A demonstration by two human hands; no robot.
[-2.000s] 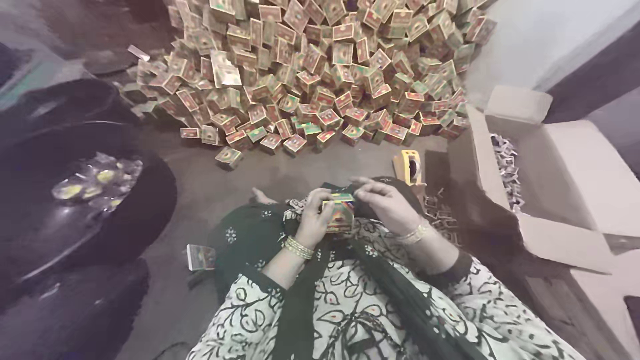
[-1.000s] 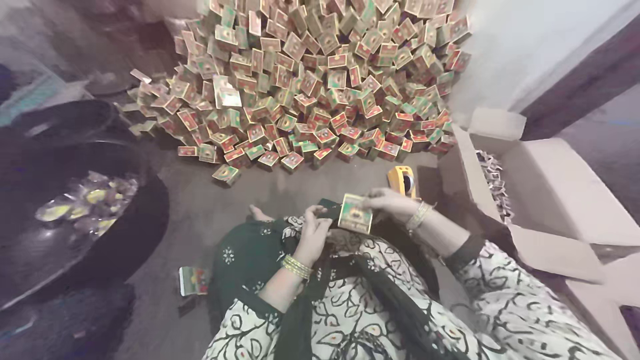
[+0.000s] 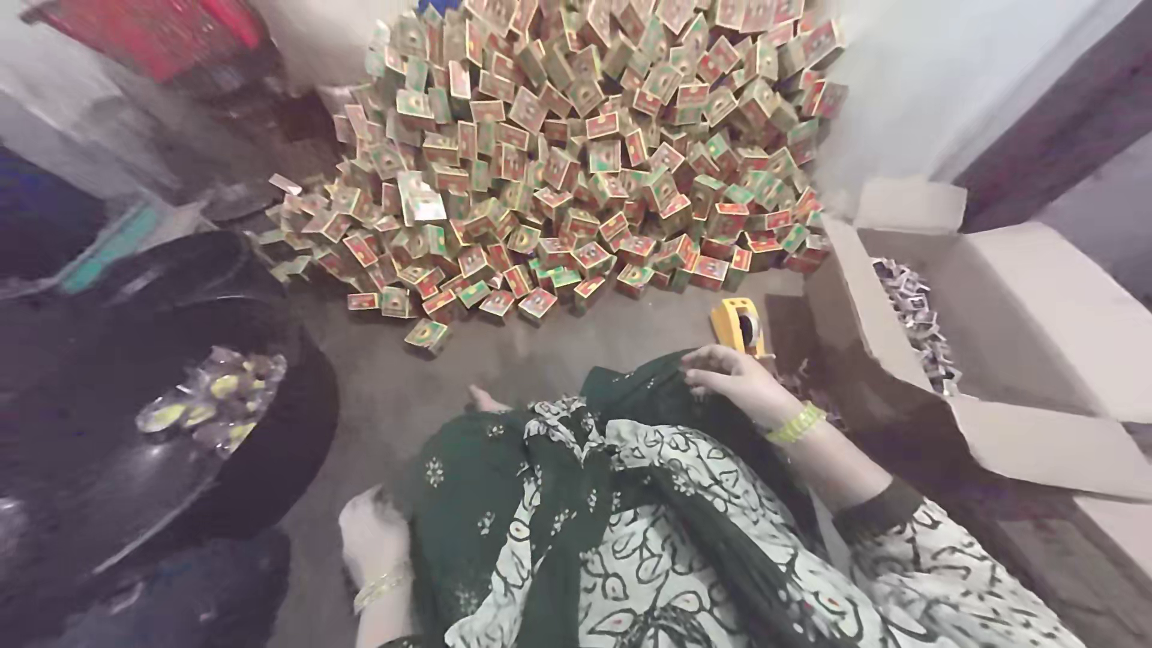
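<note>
My left hand is low on the left, beside my knee and near the floor; its fingers are blurred, and whether it holds anything cannot be seen. My right hand is over my right knee, fingers loosely bent and apart, with nothing seen in it. Just beyond that hand stands a yellow tape dispenser with a roll in it. A large heap of small printed cardboard boxes, red, green and gold, lies in front of me. One such box sits apart at the near edge of the heap.
On the left, a large black basin holds clear-wrapped pieces with yellow parts. An open cardboard carton on the right contains many small wrapped items. Behind the heap is a pale wall. Small pieces lie beside the carton.
The small printed box is gone from my right hand, which is now empty over my knee. My left hand has moved from my lap down to the left, where a box lay on the floor earlier.
</note>
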